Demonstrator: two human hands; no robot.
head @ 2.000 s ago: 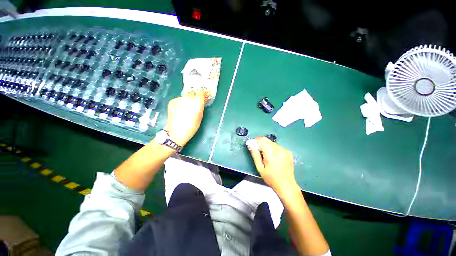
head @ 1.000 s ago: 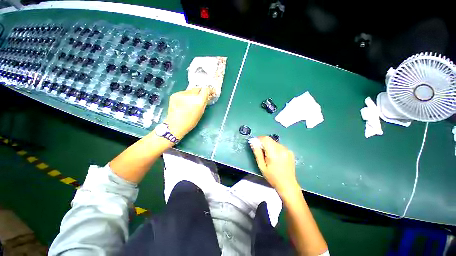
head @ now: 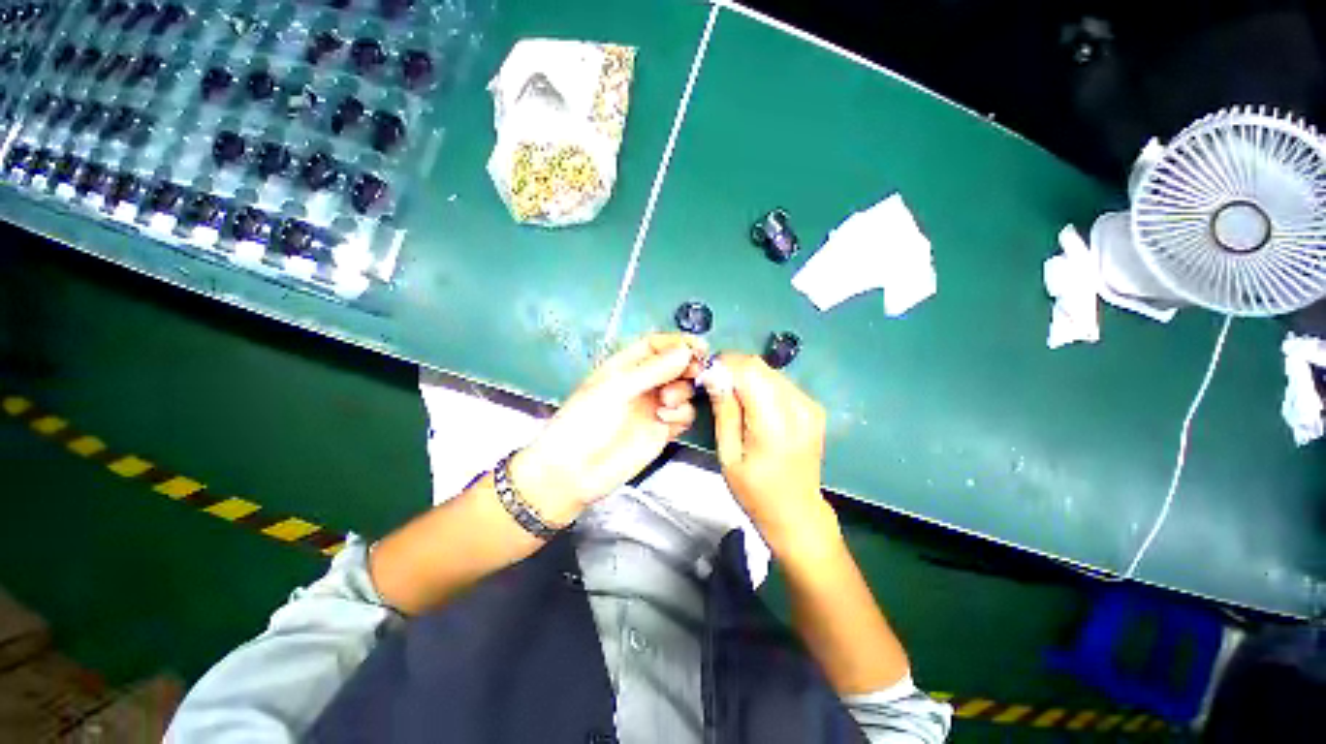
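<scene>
My left hand [head: 618, 422] and my right hand [head: 768, 429] meet fingertip to fingertip near the bench's front edge. A tiny item is pinched between them, too small to identify. A small whitish item [head: 713, 379] shows at my right thumb and fingertips. Small black parts lie on the bench just beyond: one [head: 694, 317] above my fingertips, one [head: 782, 349] beside my right hand, and one [head: 775, 234] farther back. The open clear plastic bag [head: 560, 178] of brass pieces lies to the left, now uncovered by my hand.
Clear blister trays [head: 276, 116] with rows of black parts fill the bench's left side. A white paper [head: 873, 259] lies right of the parts. Farther right are a crumpled tissue [head: 1073, 291], a desk fan [head: 1239, 225] and its white cord [head: 1185, 443]. Another white tissue [head: 1303, 385] is at the right edge.
My left hand has left the brass bag and come to my right fingertips. My right hand has shifted slightly left. The camera view has tilted, so the bench sits higher.
</scene>
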